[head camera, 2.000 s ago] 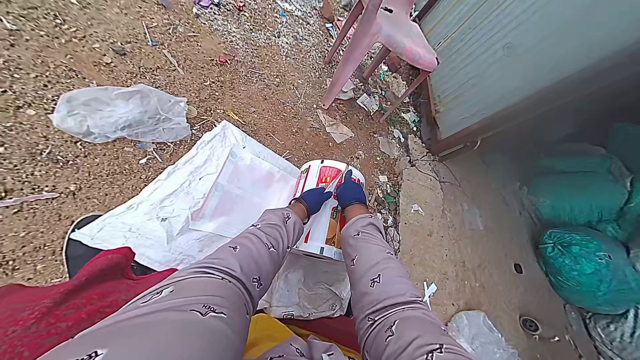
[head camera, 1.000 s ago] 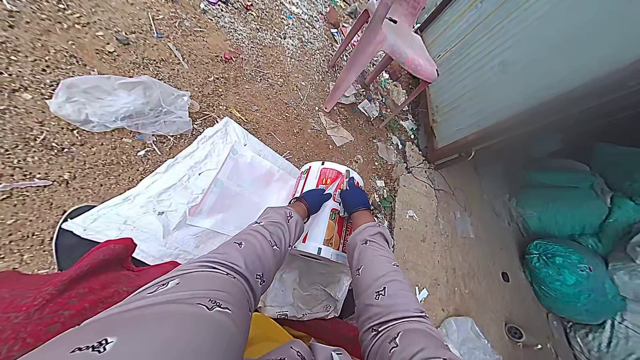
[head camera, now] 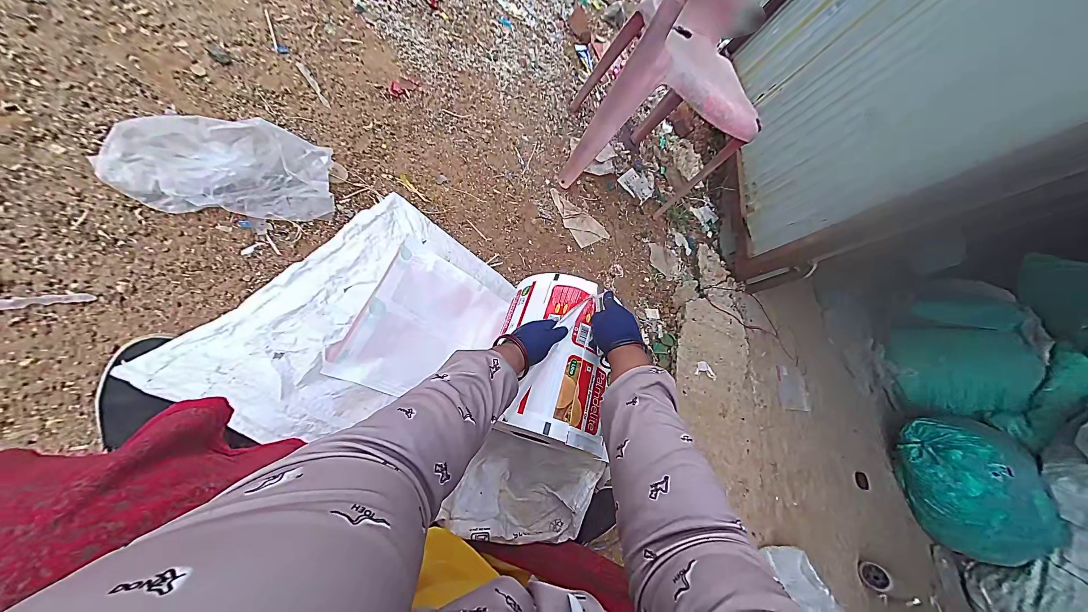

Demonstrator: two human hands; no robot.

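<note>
A roll of printed packaging film [head camera: 544,395], white with red panels and food pictures, lies in front of me on a white woven plastic sheet [head camera: 289,289]. My left hand [head camera: 541,340], in a dark blue glove, pinches a fold of the film at the top of the roll. My right hand [head camera: 615,325], gloved the same way, grips the film at the roll's right side. Between the hands the film is pulled up into a crease. A flat, pale translucent film sheet [head camera: 416,319] rests on the white sheet, left of the roll. The fingertips are partly hidden.
A crumpled clear plastic bag [head camera: 217,166] lies on the gravelly ground at upper left. A pink plastic chair [head camera: 697,76] stands at the top, beside a corrugated metal panel [head camera: 909,110]. Full green sacks [head camera: 977,493] are at the right. Red cloth [head camera: 110,501] is at lower left.
My right hand has moved slightly away from my left, and the film between them shows a raised crease. The roll remains in the same place on the sheet.
</note>
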